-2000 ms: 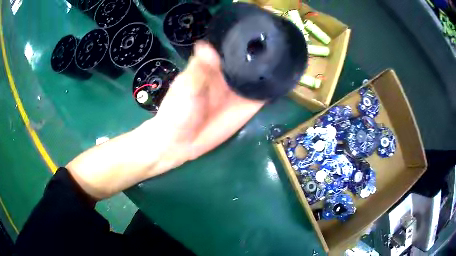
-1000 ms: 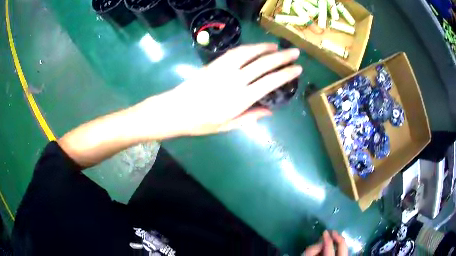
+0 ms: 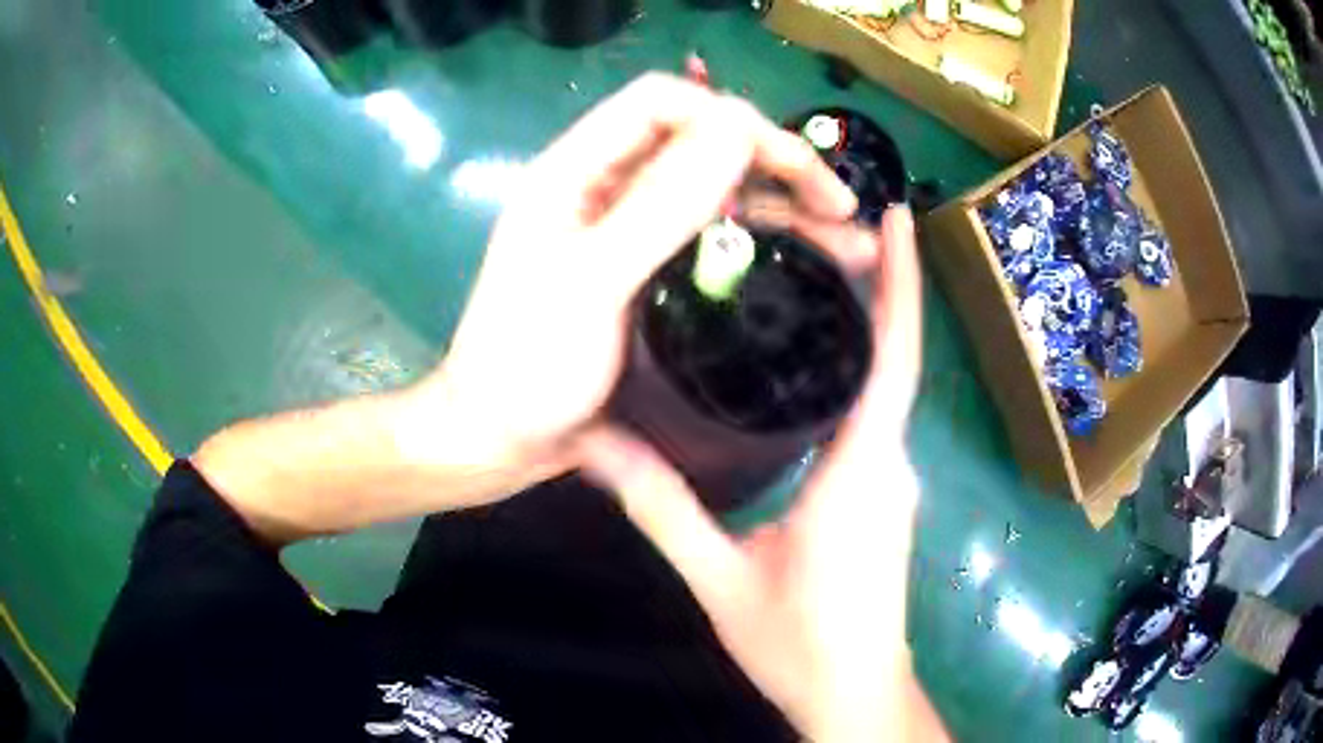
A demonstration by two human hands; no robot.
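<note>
A black cylindrical housing (image 3: 762, 349) is held above the bench, its open end facing me. A pale green battery cell (image 3: 724, 261) stands in its opening, with a bit of red at its top. My left hand (image 3: 559, 276) is against the housing's left side, its blurred fingers curling over the far rim. My right hand (image 3: 813, 581) holds the housing from below and the right, thumb and fingers spread around the wall. The inside is dark and unclear.
Another housing (image 3: 876, 171) with a round white cell end stands just behind. More black housings (image 3: 580, 18) are at the top left. A battery box (image 3: 1037, 109), a PCB box (image 3: 979, 319) and black-rimmed discs (image 3: 1139, 646) lie to the right.
My left hand has moved from flat over a dark piece to the side of a raised housing. My right hand has come up from the bottom edge and holds it too. The view has shifted.
</note>
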